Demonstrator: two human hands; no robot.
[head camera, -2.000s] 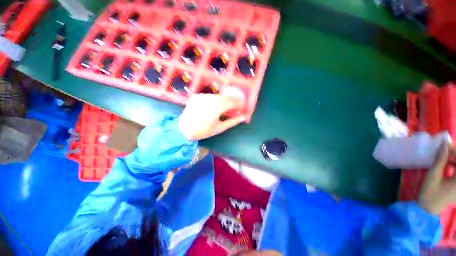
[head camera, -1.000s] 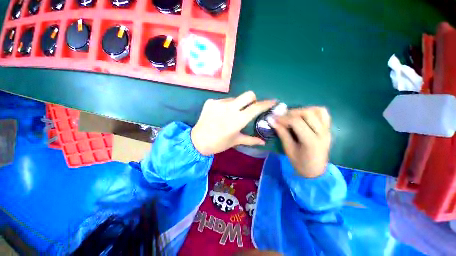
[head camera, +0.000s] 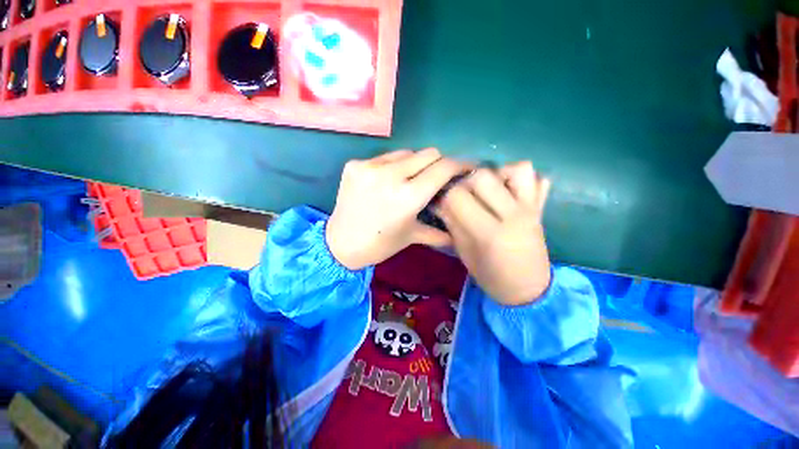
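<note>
A round black watch head (head camera: 433, 217) lies between my hands near the bench's front edge, mostly hidden by my fingers. My left hand (head camera: 385, 203) has its thumb and fingers around its left side. My right hand (head camera: 501, 224) covers its top and right side with bent fingers. Whether a cloth is under the right fingers cannot be seen. The red foam tray (head camera: 385, 96) at the upper left holds black watch heads with orange tabs, such as the watch head (head camera: 248, 60). Its corner pocket holds a shiny whitish patch with light blue spots (head camera: 331, 58).
A white translucent bottle (head camera: 755, 173) lies at the right, beside a crumpled white cloth (head camera: 745, 90) and red trays (head camera: 771, 289). Below bench level at the left are an empty red tray (head camera: 162, 238) and a tan cardboard box (head camera: 235, 243).
My right hand, earlier at the bottle, came to the watch head beside my left hand, which left the tray corner. Since then, my right hand has moved left and covers more of the watch head.
</note>
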